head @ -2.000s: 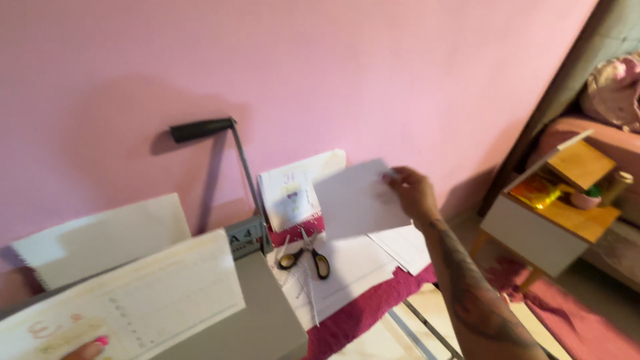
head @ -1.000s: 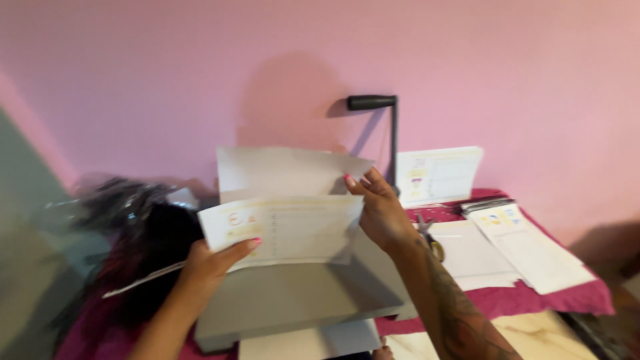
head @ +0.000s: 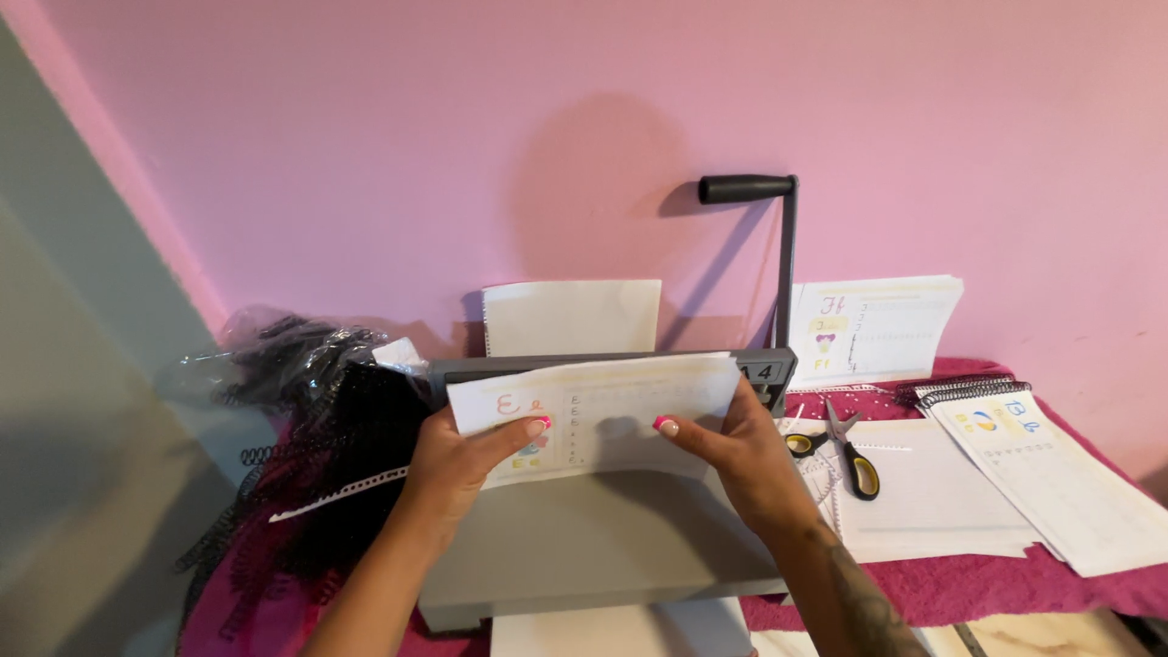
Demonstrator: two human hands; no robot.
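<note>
My left hand point(head: 465, 456) and my right hand point(head: 739, 447) hold the two ends of a printed worksheet stack point(head: 611, 401), thumbs on its front face. The sheets bear large letters and a small coloured picture. They are upright, slightly bowed, over the grey body of a hole-punching binding machine point(head: 602, 538). The machine's lever with a black grip point(head: 744, 189) stands raised at its right end. Behind the machine, a white sheet stack point(head: 572, 319) leans on the wall. Whether the held sheets touch the machine's slot cannot be told.
To the right lie scissors point(head: 844, 447), paper strips, loose sheets point(head: 931, 511) and a spiral-bound booklet point(head: 1058, 465); another printed stack point(head: 871, 328) leans on the wall. Black plastic binding coils point(head: 356, 429) in clear film lie left. A magenta cloth point(head: 1095, 547) covers the table.
The right hand has moved from the sheets' upper right corner to their right end. The white sheet once held apart at the right is no longer in that hand. The view has swung left since the earliest frame.
</note>
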